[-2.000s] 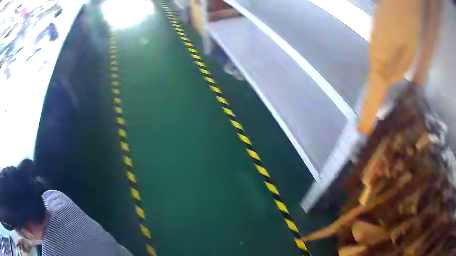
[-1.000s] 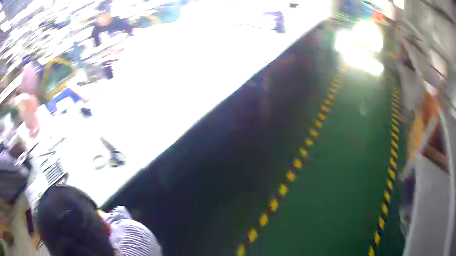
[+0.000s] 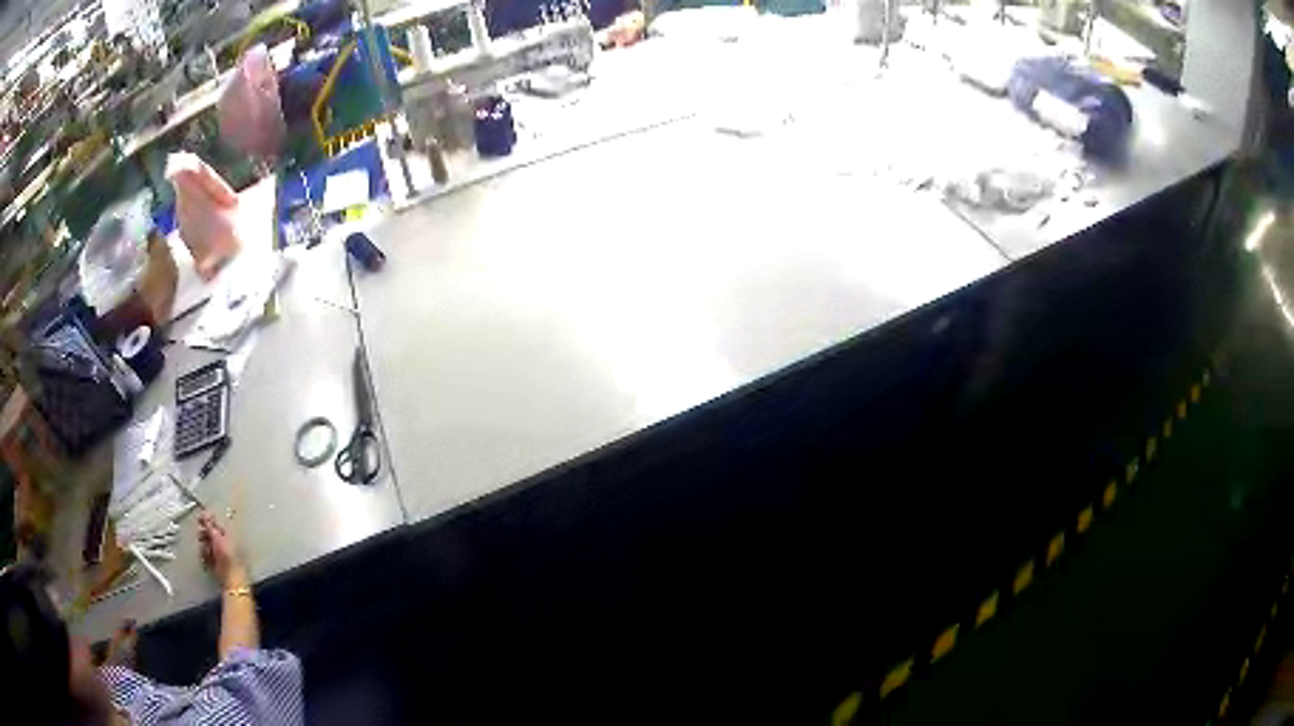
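Neither of my hands is in the picture. In front of me is a large pale grey work table with a dark front side. Black-handled shears lie on it at the left, beside a thin greenish tape ring. A calculator and white strips of paper or fabric lie further left. A small dark blue roll-like object lies near the table seam.
A person in a striped sleeve reaches over the table at lower left. Pink cloth hangs at upper left. A dark wrapped bundle and a whitish heap lie far right. Yellow-black lane tape crosses the green floor.
My view has swung left from the aisle to the table. The table and its tools now show clearly, the lane tape has shifted right, and the person's hand has come into view.
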